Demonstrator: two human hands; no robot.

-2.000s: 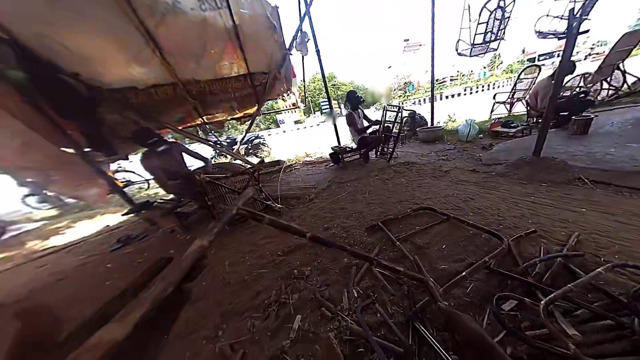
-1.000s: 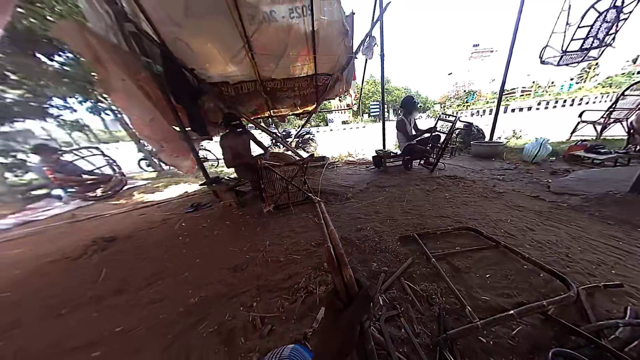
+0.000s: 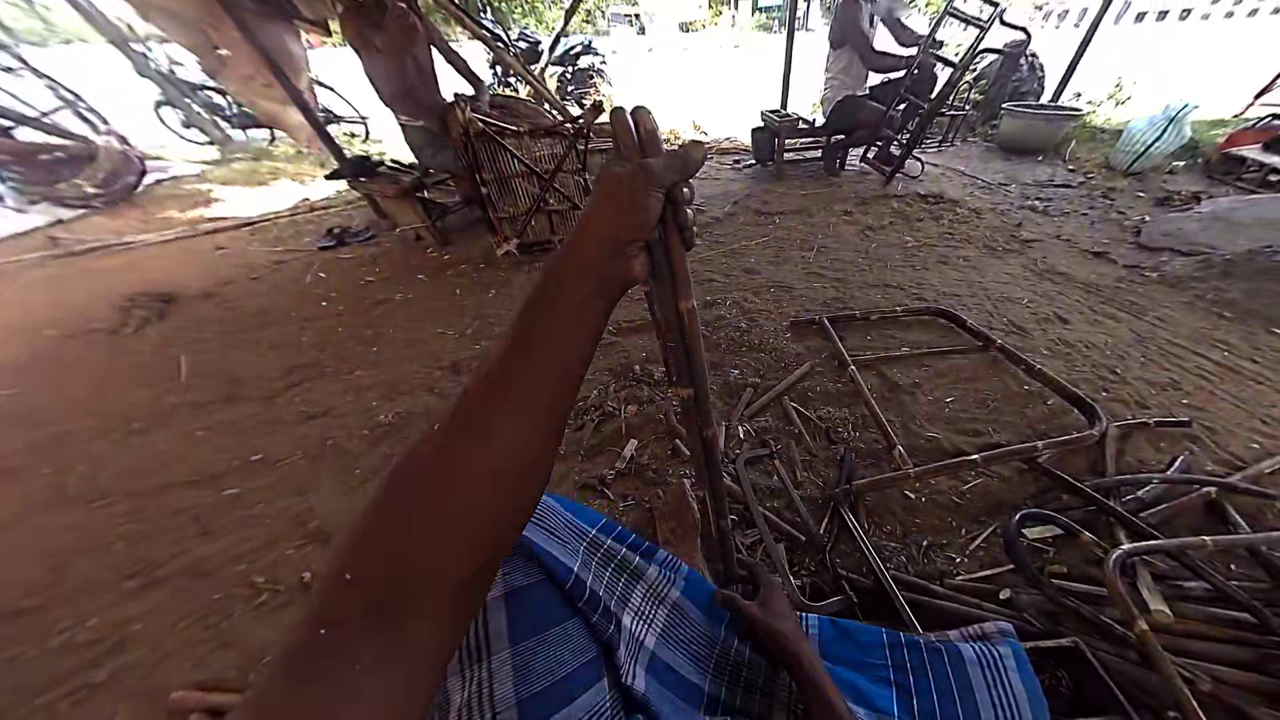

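Observation:
Two cane poles (image 3: 692, 370) stand side by side, nearly upright, in front of me. My left hand (image 3: 645, 190) is closed around their upper ends at arm's length. Low by my lap, my right hand (image 3: 765, 605) holds their lower ends. A blue checked cloth (image 3: 620, 610) covers my legs, and part of my bare foot (image 3: 680, 525) shows beside the poles. On the ground to the right lies a bent cane frame (image 3: 1060, 385), touching neither hand.
Curved cane pieces (image 3: 1160, 545) and offcuts lie at the right. A woven cane piece (image 3: 530, 180) stands ahead near a person (image 3: 400, 80). Another person (image 3: 860, 70) sits holding a cane chair frame (image 3: 945, 90). A grey tub (image 3: 1040, 125) and sandals (image 3: 345, 237) are farther off.
The poles, slanting away from me one second ago, now stand nearly upright. My left hand is now at their upper ends. The view has tilted down.

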